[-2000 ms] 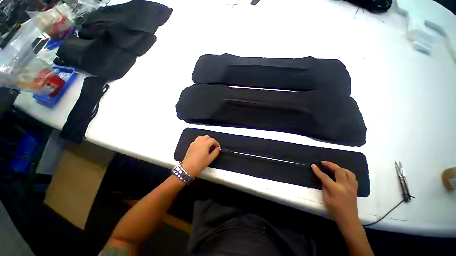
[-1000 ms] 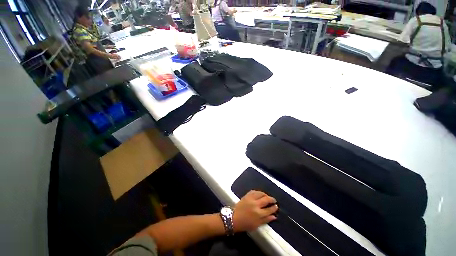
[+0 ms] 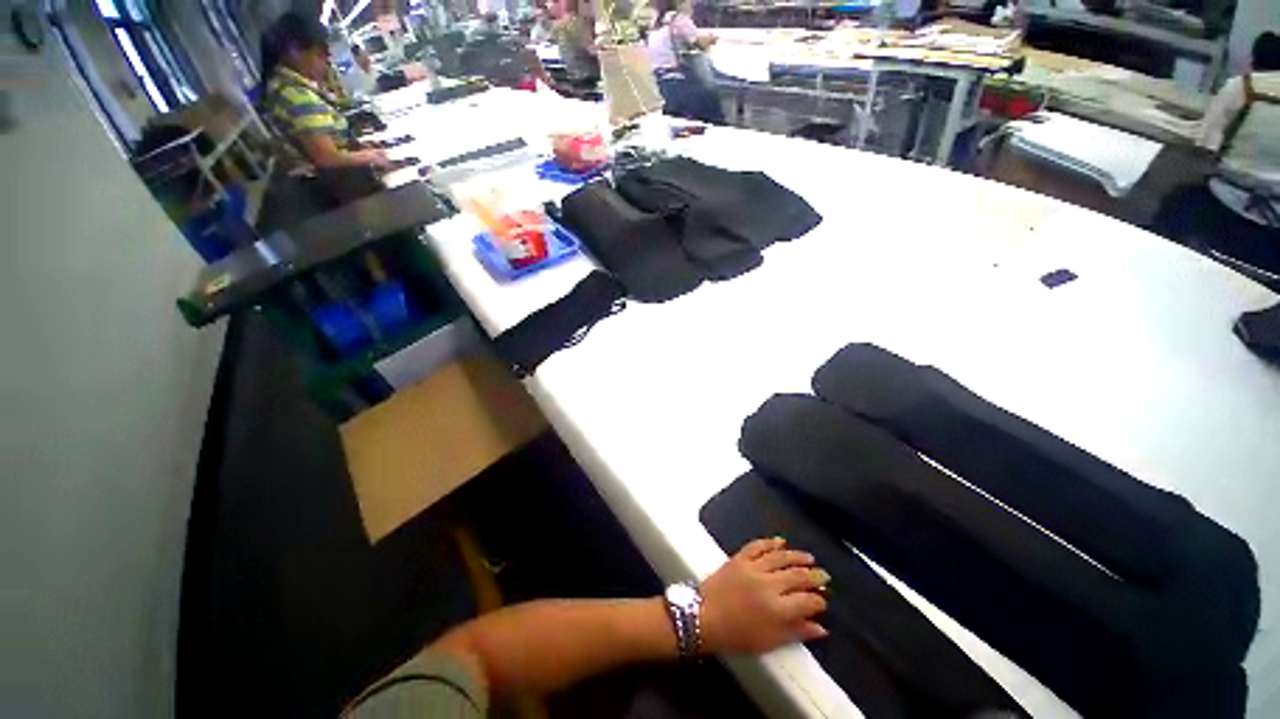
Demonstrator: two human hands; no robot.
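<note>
My left hand [image 3: 765, 597], with a metal watch on the wrist, lies palm down on the near black zipper panel [image 3: 870, 643]. Its fingers are slightly apart and hold nothing that I can see; the thumb is hidden. The panel's near right end is cut off by the bottom edge. No white slot shows in its visible part. Beyond it lie two thicker black panel stacks, a nearer one [image 3: 898, 492] and a farther one [image 3: 1004, 431], with a thin white gap between them. My right hand is out of the picture.
Black pieces [image 3: 688, 225] lie on the white table [image 3: 702, 365] at its far left. Beside them is a blue tray [image 3: 562, 253] with red and plastic items. A narrow black piece [image 3: 562, 323] lies at the left edge. Cardboard [image 3: 435, 443] is below. People are behind.
The view has swung left and up from the panels, so my right hand and the snips left the picture. My left hand's fingers lie flatter. The white slot in the near panel no longer shows.
</note>
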